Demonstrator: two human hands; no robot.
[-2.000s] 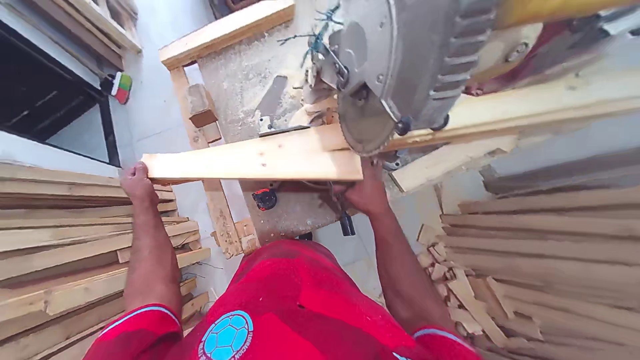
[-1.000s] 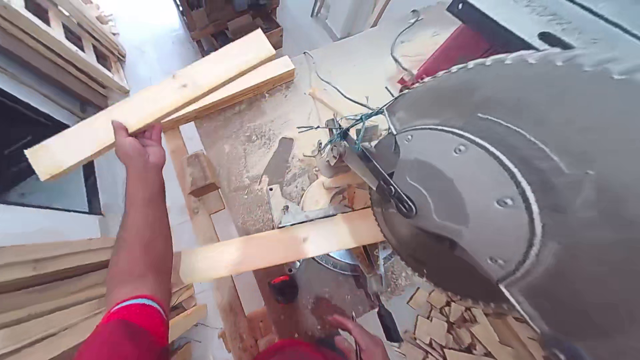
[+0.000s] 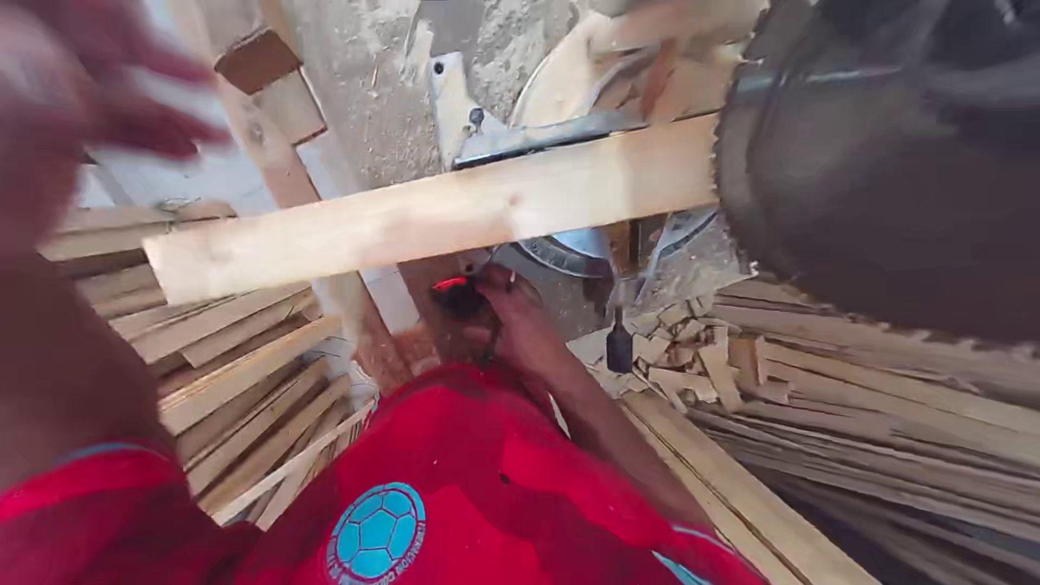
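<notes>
A pale wooden board (image 3: 422, 219) lies across the base of a miter saw, its right end at the edge of the toothed circular blade (image 3: 861, 179). My left hand (image 3: 106, 89) is raised at the upper left, blurred, with its fingers apart and no board in it. Below the board, near my waist, my right hand (image 3: 512, 313) is at a small black and red object (image 3: 459, 296), likely a tape measure; its fingers are at the object's side. Whether they grip it is hard to tell. The saw's metal fence (image 3: 552, 140) runs along the board's far edge.
Stacked wooden boards (image 3: 252, 406) lie at the lower left, and more long strips (image 3: 877, 406) at the right. Small wood offcuts (image 3: 707, 357) are heaped below the saw. A black clamp handle or knob (image 3: 619, 345) hangs at the saw's front. Wooden blocks (image 3: 288, 106) rest on the bench frame.
The board my left hand held one second ago is no longer in it. My right hand has moved to the black and red object. The view has tilted down and come closer.
</notes>
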